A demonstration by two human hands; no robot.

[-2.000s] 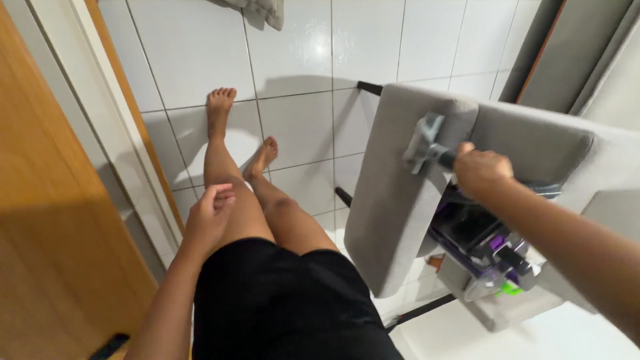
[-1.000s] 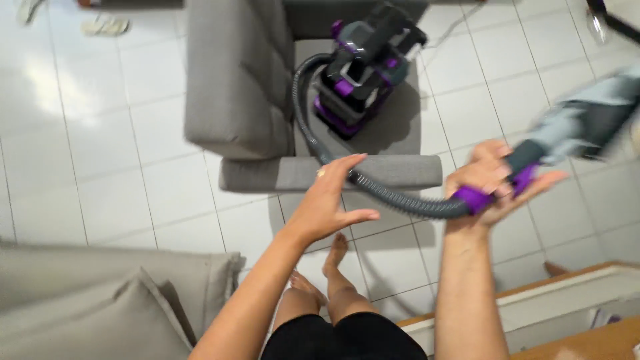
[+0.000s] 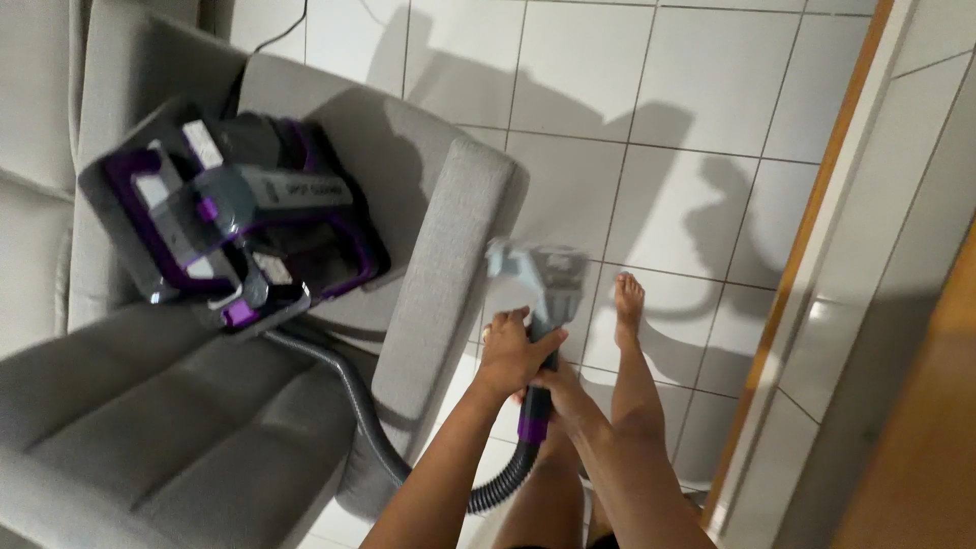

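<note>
A spot cleaner's hand nozzle [image 3: 549,282], grey with a clear head and slightly blurred, points away from me above the floor, beside the chair's armrest. My left hand [image 3: 515,351] is on the neck of the nozzle. Just below it, my right hand [image 3: 560,381] grips the dark handle, partly hidden by the left. From the purple collar [image 3: 533,428] a ribbed dark hose [image 3: 358,393] curves under my left forearm and over the armrest to the spot cleaner [image 3: 252,221], a grey and purple machine on the seat of the grey armchair.
The upholstered armrest [image 3: 450,259] lies just left of the nozzle, and the tufted chair back [image 3: 175,412] is at lower left. A cord [image 3: 286,34] runs off at the top. White floor tiles [image 3: 686,69] extend to a wooden-edged door frame [image 3: 808,229] on the right. My bare foot [image 3: 629,301] is close by.
The view has turned strongly. One second ago my left hand was off the nozzle tool, open above the hose; now it is on the tool's neck beside my right hand.
</note>
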